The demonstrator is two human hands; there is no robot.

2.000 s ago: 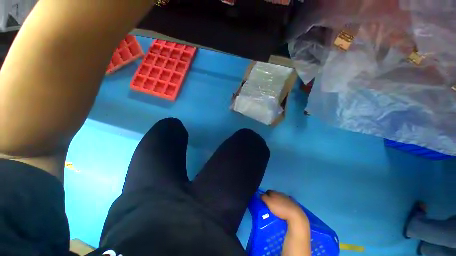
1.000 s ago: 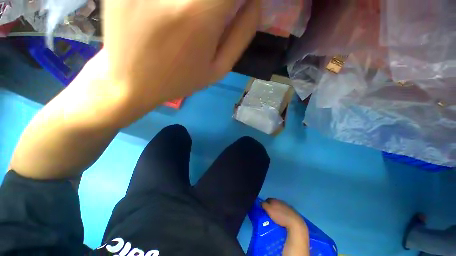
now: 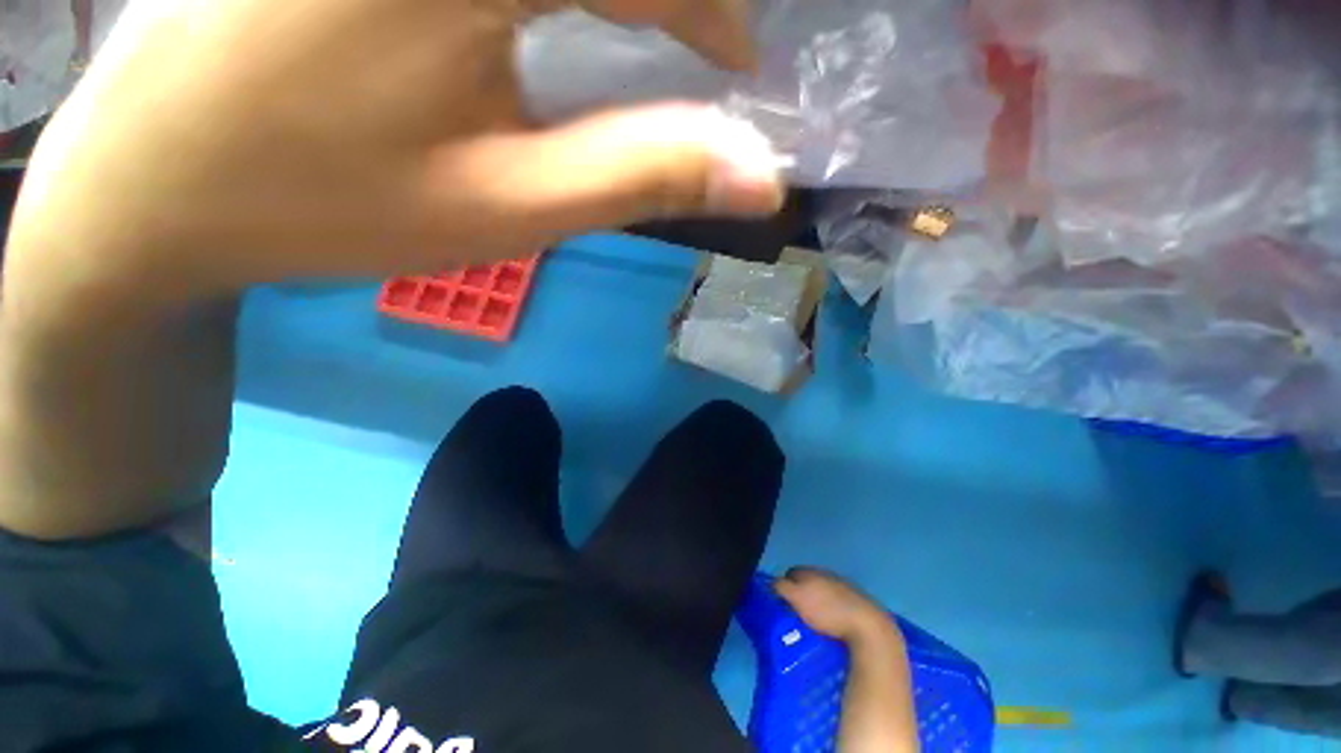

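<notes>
My left hand is large and blurred at the upper left, cut off by the top edge. Its thumb is spread from its fingers over clear plastic film along the bench edge; whether it grips the film is unclear. Red trays show through the film further right. My right hand is small at the lower right, its fingers curled over the rim of the perforated blue stool, beside my knees.
On the blue floor, a red compartment tray lies partly behind my left arm. An open carton holds clear-wrapped contents. Crinkled film hangs at the right above a blue crate. Another person's foot and lower legs are at the right edge.
My left hand has come into view from beyond the top edge, and its thumb has spread from the fingers. More film shows beside it. My right hand has stayed on the stool.
</notes>
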